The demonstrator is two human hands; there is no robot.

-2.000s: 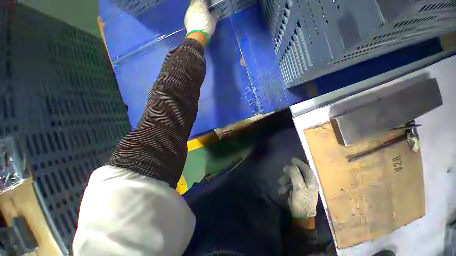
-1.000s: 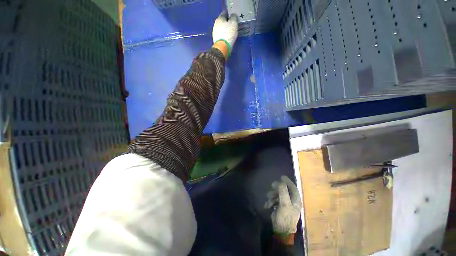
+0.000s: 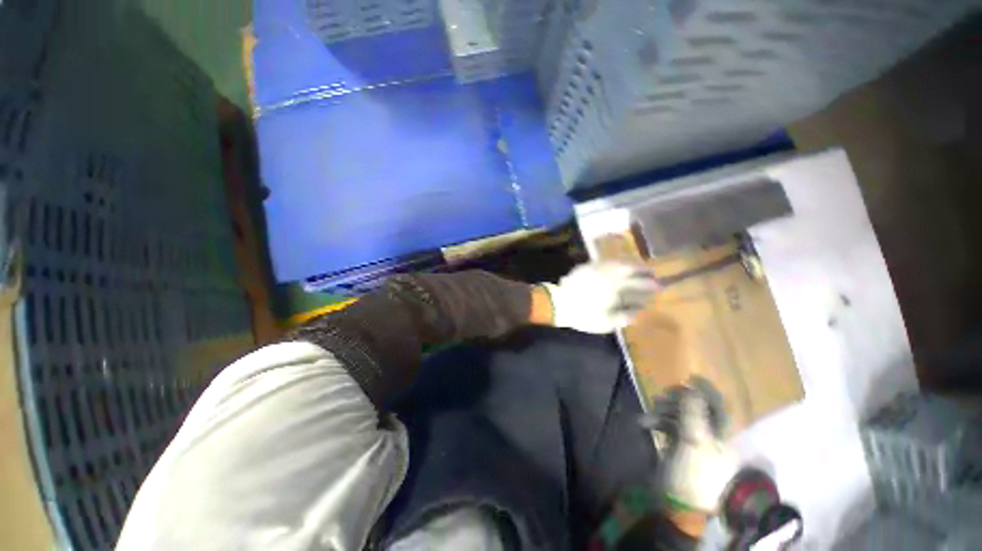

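My left hand (image 3: 601, 297), in an off-white knit glove, is over the left edge of the brown cardboard pad (image 3: 754, 361), near the end of the dark handle of a hammer-like tool (image 3: 700, 267). Its fingers are blurred, and no held part is visible. My right hand (image 3: 698, 465) is strongly blurred at the pad's lower edge, with a dark grey patch at its fingers; whether it holds anything is unclear. A round, red-rimmed object, probably the air sander (image 3: 751, 495), is just right of it. A plain grey metal block (image 3: 713, 217) lies across the pad's far end.
Tall slotted grey stacks stand at the left (image 3: 118, 312) and upper right (image 3: 689, 86). More housings (image 3: 372, 16) stand on the blue surface (image 3: 377, 161) at the top. A small grey stack (image 3: 926, 447) sits at the right on the white bench top (image 3: 851, 312).
My left hand has left the housings on the blue surface and come down right to the cardboard. My right hand has moved right and down from my lap to beside the sander. The view has shifted.
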